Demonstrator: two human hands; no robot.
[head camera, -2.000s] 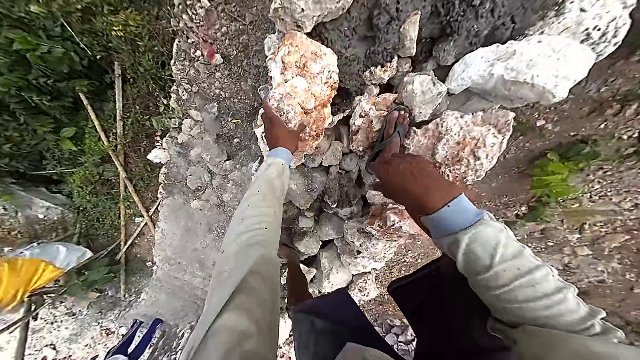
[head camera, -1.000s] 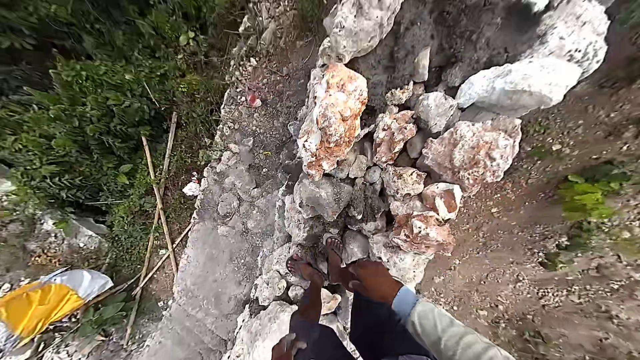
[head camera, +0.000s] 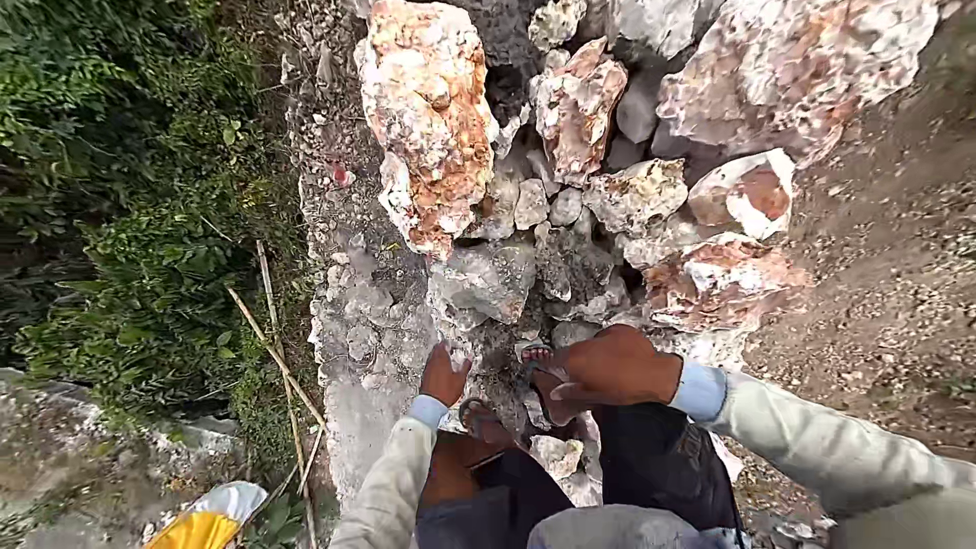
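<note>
Near the bottom centre, my left hand (head camera: 446, 375) is over the pale rubble beside my left foot. Its thumb and forefinger are slightly apart around a small pale patch that may be a stone or the ground. My right hand (head camera: 618, 367) is above my sandalled right foot (head camera: 550, 385), back upward, fingers mostly hidden. A large orange and white rock (head camera: 431, 122) lies ahead of my left hand, touching neither hand. A grey rock (head camera: 484, 280) sits just below it. Beyond my right hand lies a reddish-white rock (head camera: 724, 282).
Several rocks of mixed size form a rough band ahead, with a big pinkish boulder (head camera: 801, 69) at upper right. Green bushes (head camera: 130, 229) and dry poles (head camera: 278, 351) border the left. A yellow and white sheet (head camera: 210, 518) lies lower left; gravelly soil (head camera: 884, 305) slopes at right.
Two seconds ago my left hand was on the large orange and white rock; it is now off it, near my feet. Since one second ago, my left hand has moved forward from beside my leg.
</note>
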